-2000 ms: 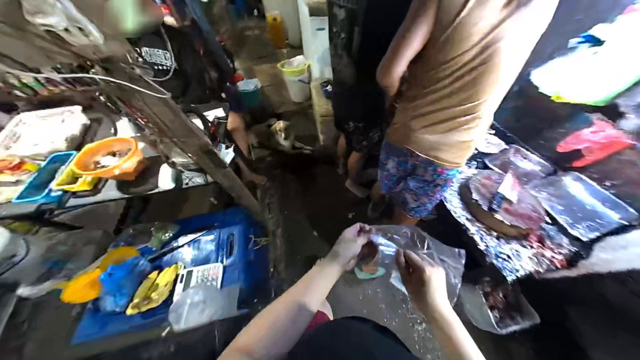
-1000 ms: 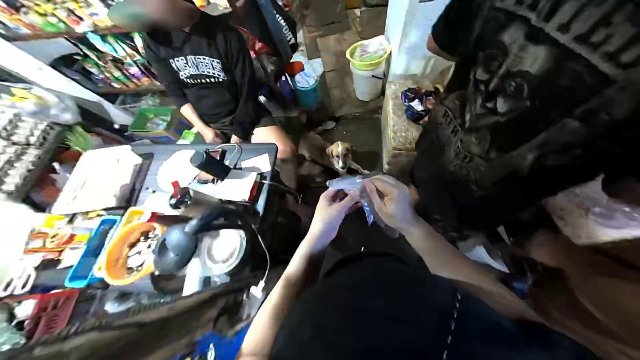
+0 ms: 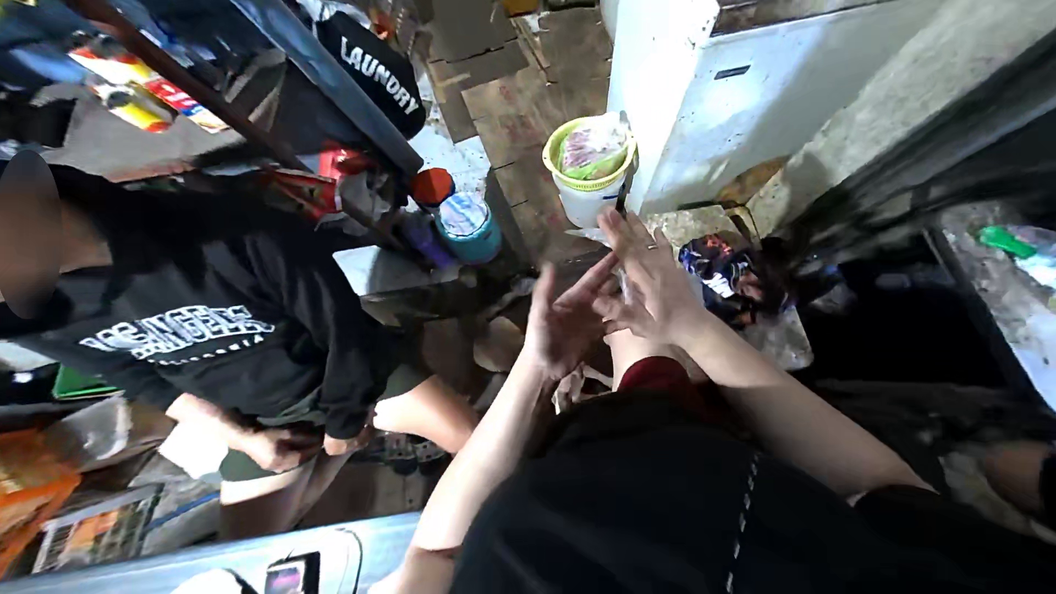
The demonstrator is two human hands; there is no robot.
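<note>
My left hand (image 3: 569, 322) is at the middle of the view, palm turned up and fingers apart. My right hand (image 3: 656, 285) is close beside it on the right, fingers spread, with a ring on one finger. A small pale glossy patch shows between the hands; whether it is clear plastic in the right hand cannot be told. Just beyond the fingertips stands a white bucket (image 3: 582, 202) with a yellow-green basket (image 3: 551, 157) in its top and a filled plastic bag (image 3: 594, 150) inside.
A seated person in a black sweatshirt (image 3: 198, 330) is close on the left. Beyond are a teal tub (image 3: 470, 235), flattened cardboard (image 3: 528, 115) and a white wall (image 3: 660, 91). Dark bundled cloth (image 3: 726, 276) lies on a block at right. A table edge (image 3: 388, 536) runs along the lower left.
The view has swung strongly. The clear plastic bag held between both hands earlier no longer shows plainly, and the fingers have spread apart.
</note>
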